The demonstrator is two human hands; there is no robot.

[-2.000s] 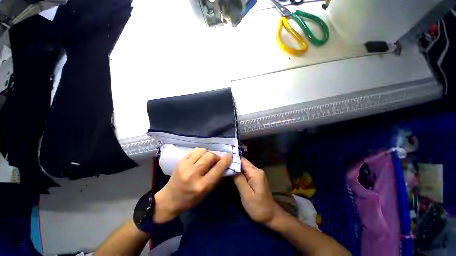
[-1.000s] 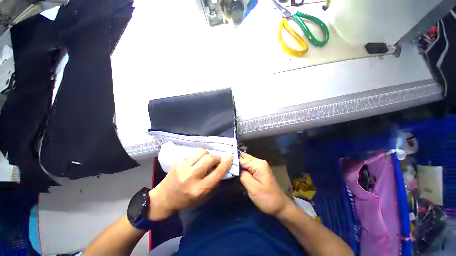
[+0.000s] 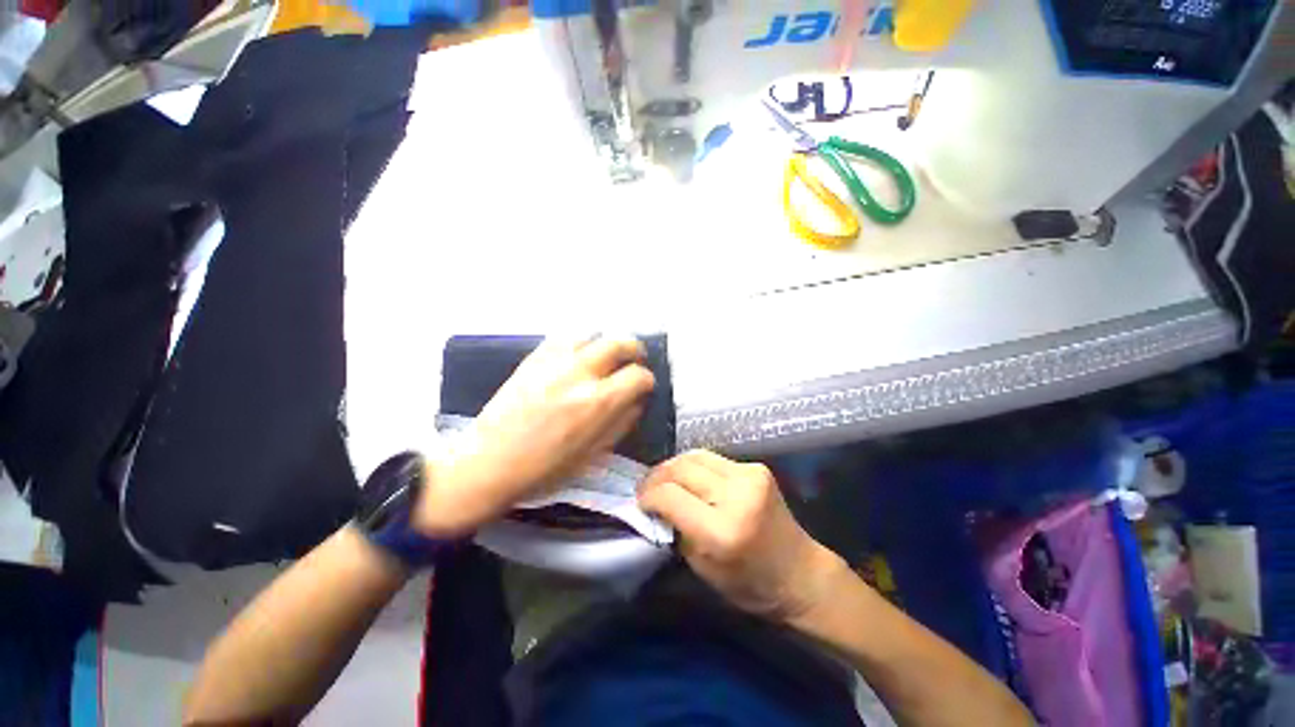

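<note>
The pocket piece, white cloth (image 3: 575, 547) with a black facing (image 3: 476, 372), lies over the table's front edge, its white part hanging toward me. A narrow dark slit shows in the white cloth. My left hand (image 3: 561, 419) lies across the black facing, fingers curled on its upper right part; whether it grips cloth is hidden. My right hand (image 3: 724, 518) pinches the right edge of the white cloth beside the slit.
Black trouser panels (image 3: 263, 355) lie at left. Snips with yellow and green handles (image 3: 852, 185) lie below the sewing machine head (image 3: 795, 71). The presser foot (image 3: 621, 154) is at top centre. A ruled strip (image 3: 966, 376) runs along the front edge. A pink cloth bag (image 3: 1065, 625) hangs at lower right.
My left hand has moved up from the white cloth onto the black facing. The white cloth now shows an open slit. The view has tilted up, showing more of the machine.
</note>
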